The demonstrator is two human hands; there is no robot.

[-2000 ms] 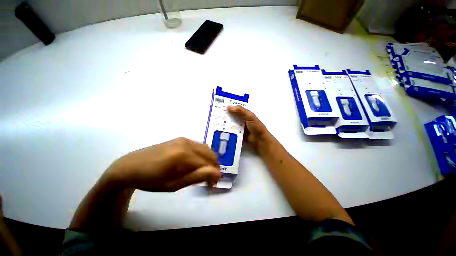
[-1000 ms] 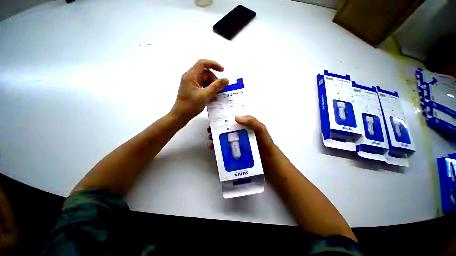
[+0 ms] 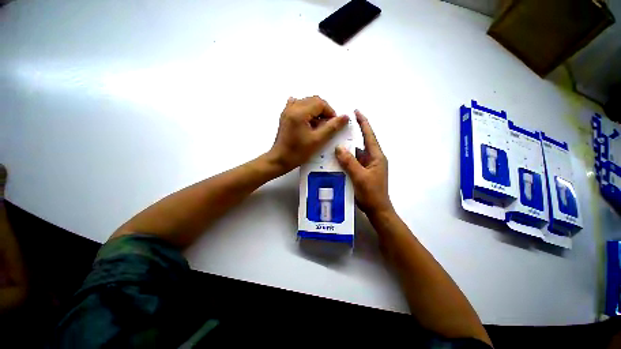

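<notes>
A white and blue retail box (image 3: 327, 198) stands out in front of me at the middle of the table, its blue panel with a pale device facing up. Its near end shows a blue edge and no flap sticking out. My left hand (image 3: 306, 133) is at the box's far end, fingers curled on its upper left part and hiding it. My right hand (image 3: 368, 167) holds the right side, thumb on the front face and index finger raised along the far edge.
Three similar boxes (image 3: 494, 157) lie in a row at right, lower flaps open. A black smartphone (image 3: 349, 20) lies at the back. A brown box (image 3: 551, 31) is at the back right. More blue-white pieces (image 3: 614, 272) are at the right edge. Another person's arm (image 3: 10, 252) shows at left.
The box's near-end flap, sticking out before, no longer shows. My left hand has moved from the near end to the far end. The view has shifted, so the row of boxes sits further right.
</notes>
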